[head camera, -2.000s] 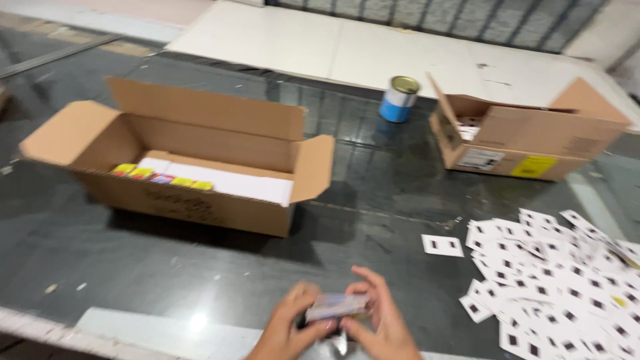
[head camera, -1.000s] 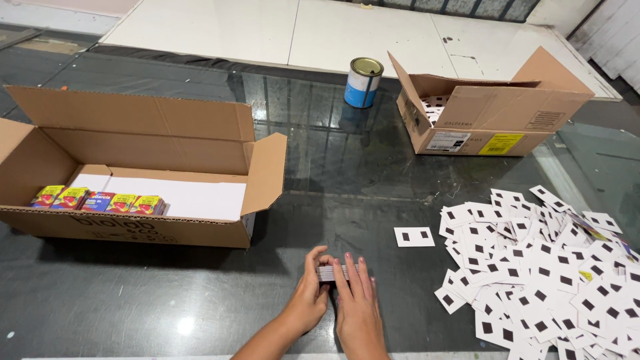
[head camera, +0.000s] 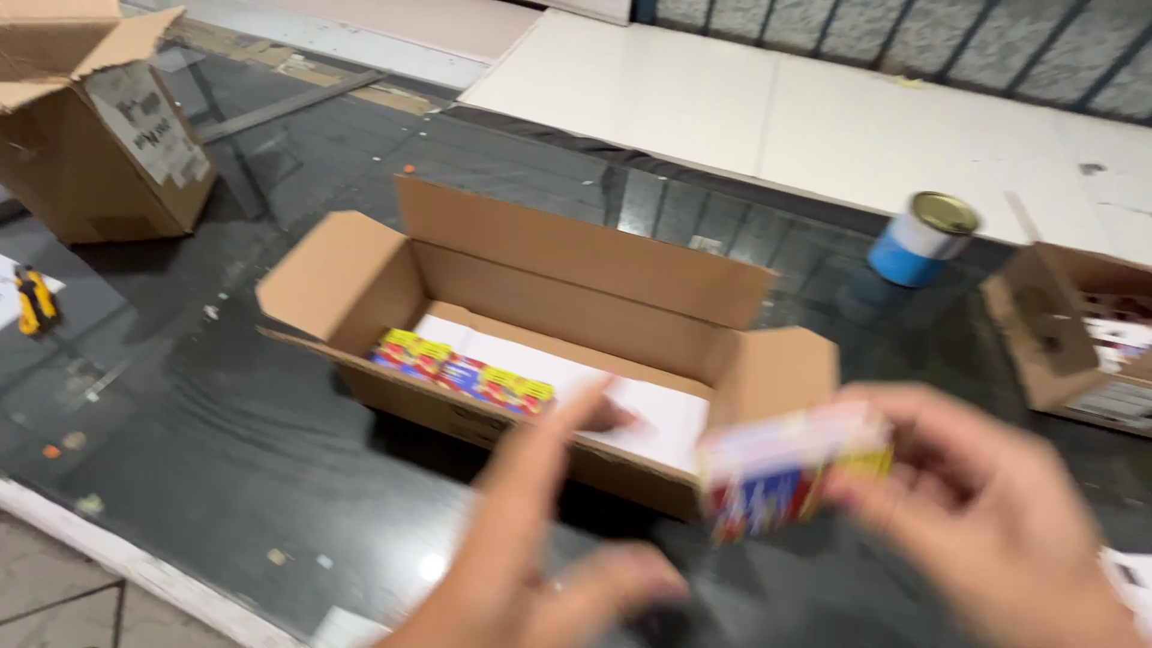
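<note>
My right hand (head camera: 963, 504) grips a stack of printed cards (head camera: 792, 468) by its right end, its colourful yellow, red and blue face turned toward me; motion blurs it. My left hand (head camera: 540, 531) is empty with its fingers spread, the index finger in front of the near wall of an open cardboard box (head camera: 576, 261). Inside that box, along the near wall at the left, stands a row of similar colourful stacks (head camera: 463, 371). White sheets (head camera: 661, 409) lie on the box floor beside them.
A paint can (head camera: 922, 238) stands behind the box at the right. Another open carton (head camera: 1044, 342) with white cards is at the right edge. A taller cardboard box (head camera: 108, 153) stands at the back left, with a yellow and black cutter (head camera: 34, 299) near it on the dark table.
My hands were together around the stack; now they are apart, with the stack in my right hand near the box. The view has swung left.
</note>
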